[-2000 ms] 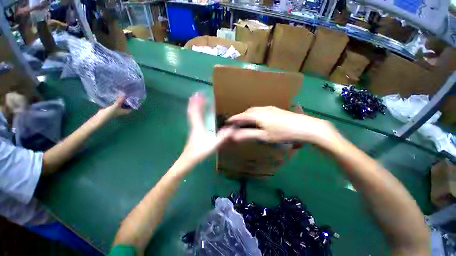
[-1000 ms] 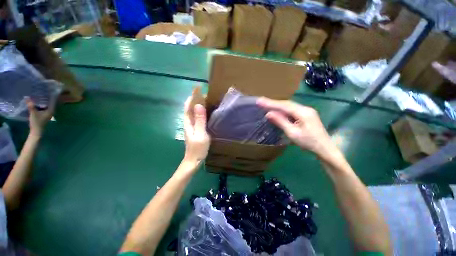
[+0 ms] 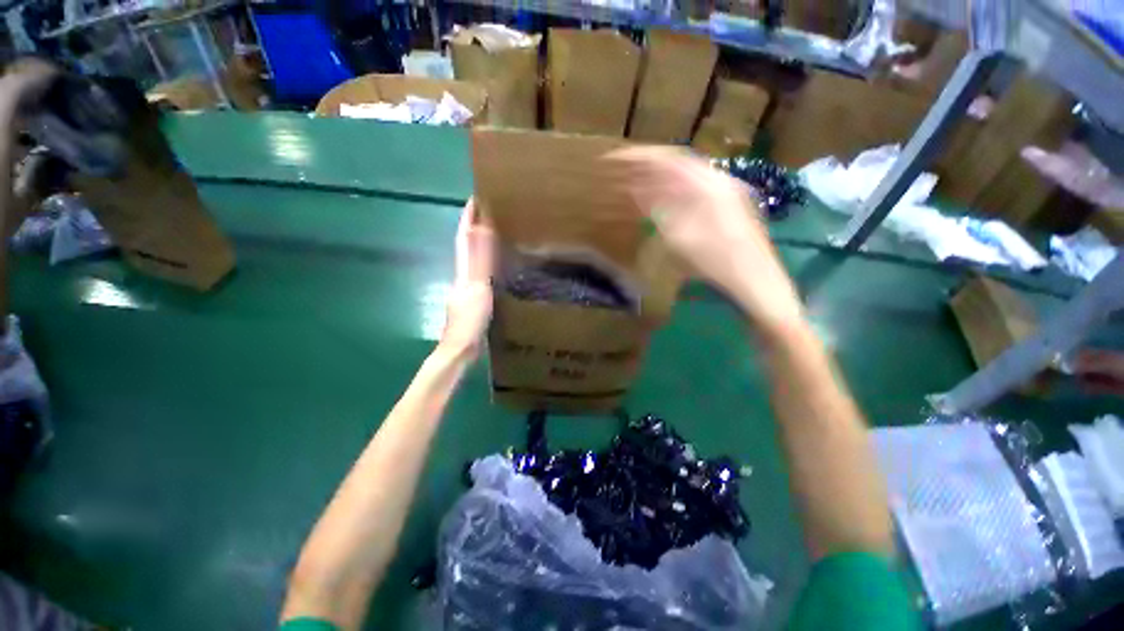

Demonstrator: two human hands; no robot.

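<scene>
An open cardboard box (image 3: 561,351) stands on the green bench, its tall lid flap upright at the back and dark print on its front. A dark bubble-wrapped product (image 3: 561,281) fills its inside. My left hand (image 3: 471,281) lies along the box's left side. My right hand (image 3: 690,203), blurred, is at the upper right edge of the lid flap; whether it grips the flap cannot be told. A pile of black cables (image 3: 653,493) lies in front of the box, with a crumpled clear plastic bag (image 3: 542,561) at its near edge.
Bubble wrap bags (image 3: 968,512) lie at the right, by a slanted metal post (image 3: 918,154) and a brown box (image 3: 992,323). A neighbour's hand (image 3: 25,86) is at the far left near another open box (image 3: 160,216). More cables (image 3: 770,185) and large cartons (image 3: 592,80) are beyond.
The product sits lower inside the box than a second ago. My right hand has moved from the product up to the lid flap. My left hand stays at the box's left side.
</scene>
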